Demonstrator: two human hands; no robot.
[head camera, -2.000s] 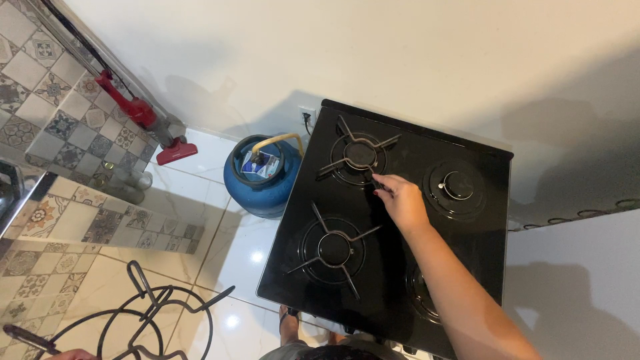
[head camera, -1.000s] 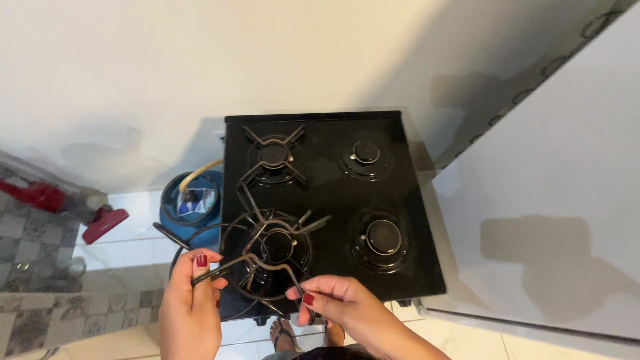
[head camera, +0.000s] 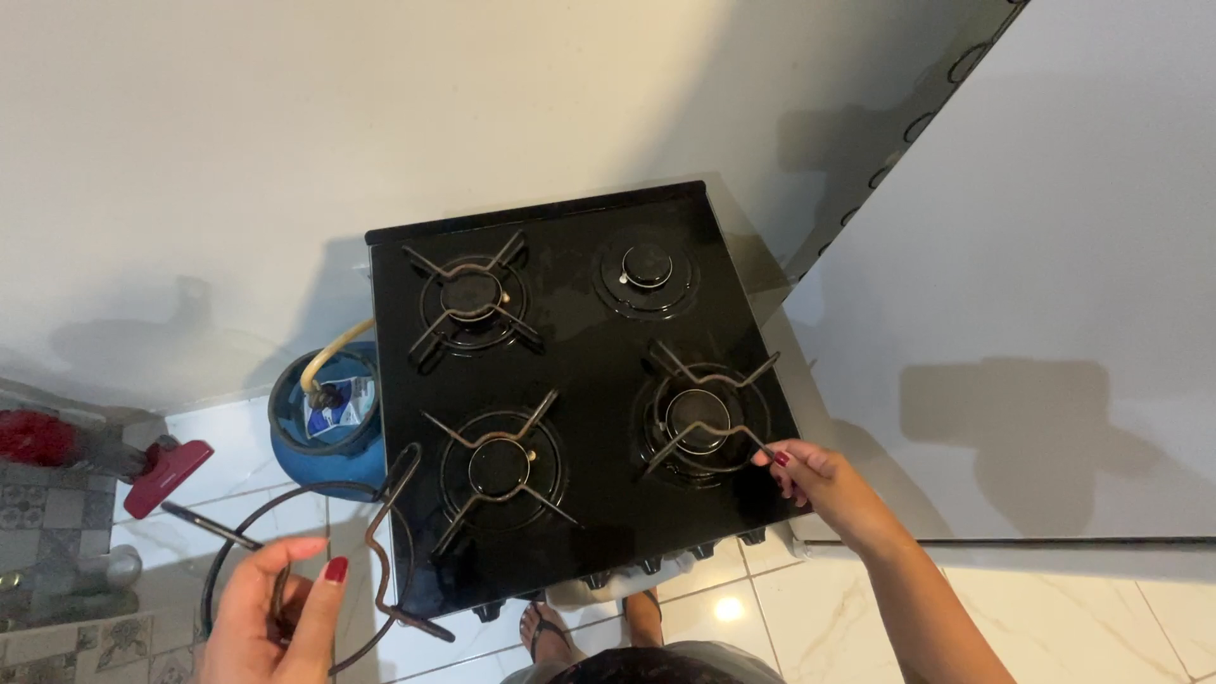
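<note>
My left hand (head camera: 275, 608) grips a round wire burner grate (head camera: 382, 560), held in the air off the stove's front left corner. With thumb and fingers, my right hand (head camera: 807, 475) pinches one arm of another grate (head camera: 708, 380), which lies around the front right burner (head camera: 698, 421). The black gas stove (head camera: 589, 370) has similar grates over its back left burner (head camera: 470, 293) and front left burner (head camera: 500, 467). No grate lies on the back right burner (head camera: 648, 266).
A blue gas cylinder (head camera: 328, 465) with a pale hose stands left of the stove. Farther left is a red vacuum cleaner head (head camera: 169, 478). A large white appliance surface (head camera: 1026, 313) stands close on the right. Knobs line the stove's front, above my feet (head camera: 546, 632).
A grate now lies on the front right burner, which was bare a second ago. My right hand has moved right to it from the left side. My left hand has moved left.
</note>
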